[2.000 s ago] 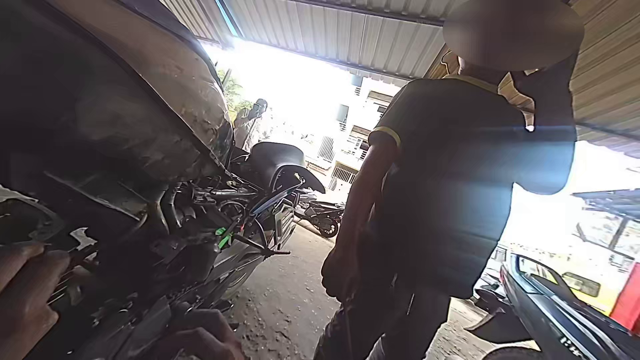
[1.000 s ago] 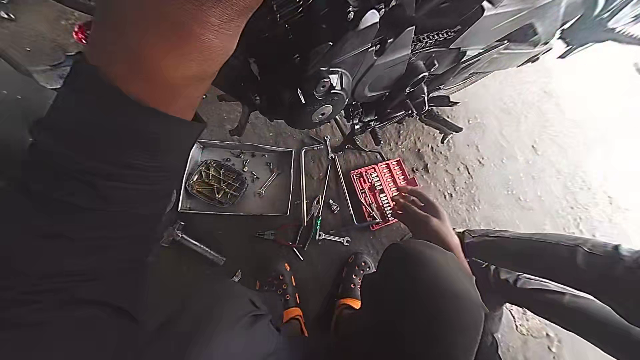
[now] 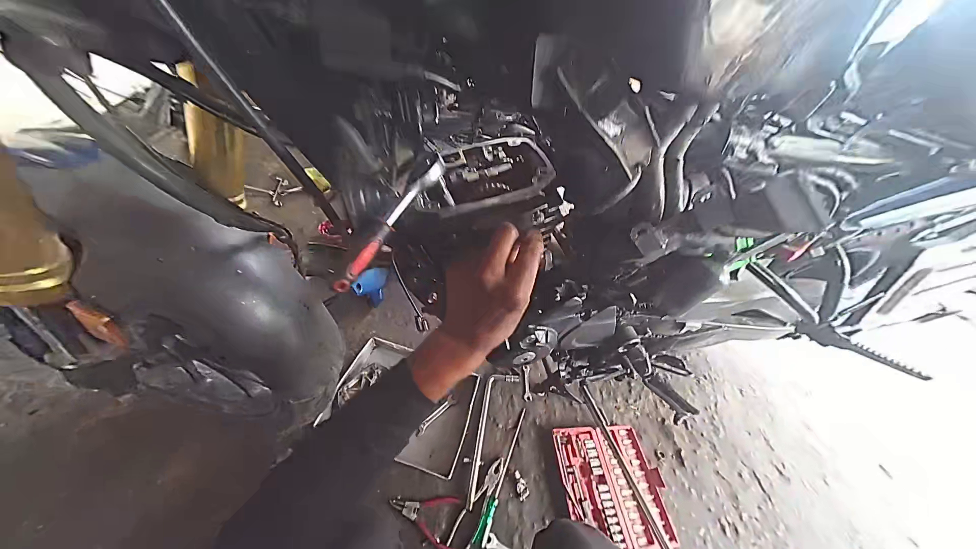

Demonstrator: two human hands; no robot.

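Observation:
My left hand point(image 3: 492, 293) reaches up from the lower left, its fingers bent against the dark motorcycle engine just below an uncovered cylinder head point(image 3: 543, 179). Whether the fingers hold anything is hidden. Valve parts show inside the head's oval rim. A ratchet-like tool point(image 3: 370, 255) with a red handle slants at the rim's left side, its metal end against the rim; no hand is seen on it. My right hand is out of view.
On the ground lie a metal tray point(image 3: 435, 460), an open red socket set point(image 3: 564, 457), red-handled pliers point(image 3: 412, 512) and a green-handled tool point(image 3: 485, 518). A blue object point(image 3: 370, 285) is beside the engine. A front wheel fender point(image 3: 229, 282) bulges at left.
The view has swung from the ground tools up to the engine. My left hand is now at the engine. The hand seen by the knee one second ago is out of view.

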